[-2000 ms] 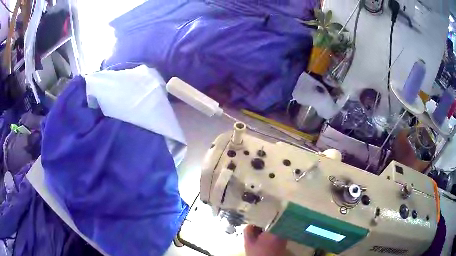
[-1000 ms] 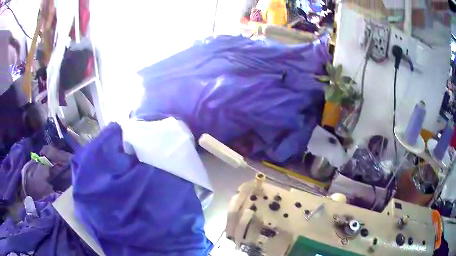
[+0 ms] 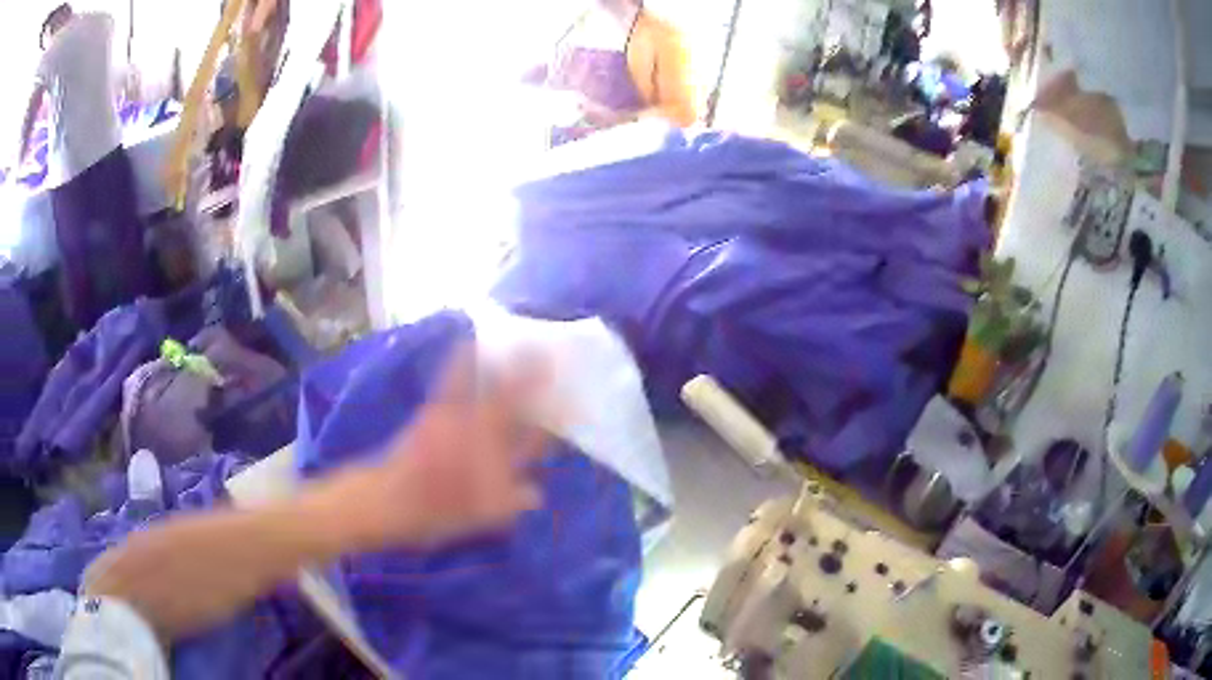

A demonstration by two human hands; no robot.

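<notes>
My left hand (image 3: 459, 465) is blurred and reaches in from the lower left over the blue garment (image 3: 532, 585). Its fingers seem spread, but blur hides whether they touch the cloth. The garment lies left of the sewing machine (image 3: 851, 585), with its pale lining (image 3: 578, 379) folded out at the top. The machine's cream head shows at the lower right, its green panel (image 3: 884, 664) cut off by the bottom edge. The needle area is out of the picture. My right hand is not in view.
A large blue garment heap (image 3: 784, 279) lies behind the table. A white lamp bar (image 3: 731, 419) stands between heap and machine. A plant in a yellow pot (image 3: 977, 369) and a thread cone (image 3: 1154, 423) are at the right. More garments (image 3: 93, 385) lie left. Two people are in the background.
The view has tilted up and turned left, so the machine sits lower and further right. My left hand has come in over the garment. The hand seen by the machine earlier is out of view.
</notes>
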